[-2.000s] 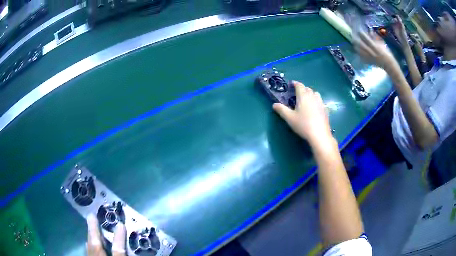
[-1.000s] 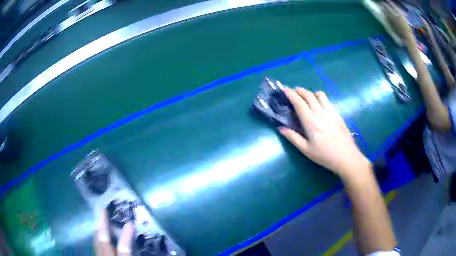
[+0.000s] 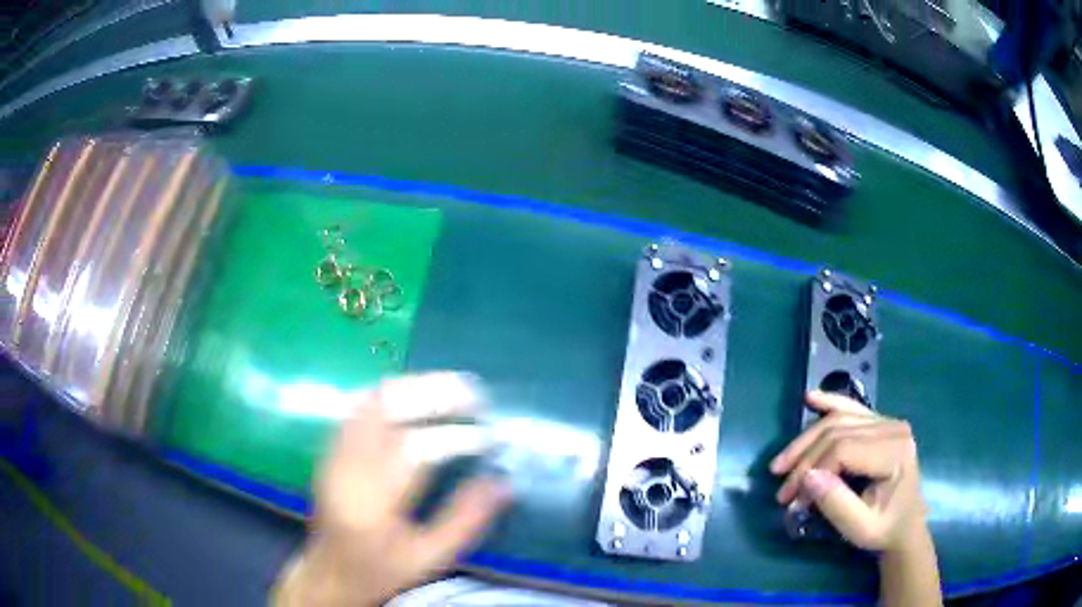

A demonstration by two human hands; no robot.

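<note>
A grey three-fan frame [image 3: 674,397] lies flat in front of me, its three round black-spoked openings facing up, with no hand on it. A second three-fan frame [image 3: 846,320] lies to its right, its lower part covered by my right hand [image 3: 860,468], whose fingers are curled over it; I cannot tell if they grip it. My left hand [image 3: 409,480] is blurred, with white cots on its fingers, over the lower right edge of the green mat [image 3: 273,344]; its fingers are apart and hold nothing that I can see. Copper-coloured rings [image 3: 354,299] lie loose on the mat.
A clear tray with copper-brown rows [image 3: 113,279] sits left of the mat. A stack of three-fan frames [image 3: 736,142] stands beyond the blue tape at the back. Another three-fan frame [image 3: 192,101] lies at the far left. A pale metal rail [image 3: 475,38] runs behind.
The view has swung left, bringing the mat, rings and tray in. My left hand has let go of its frame and moved left. The right-hand frame now lies beside the other one.
</note>
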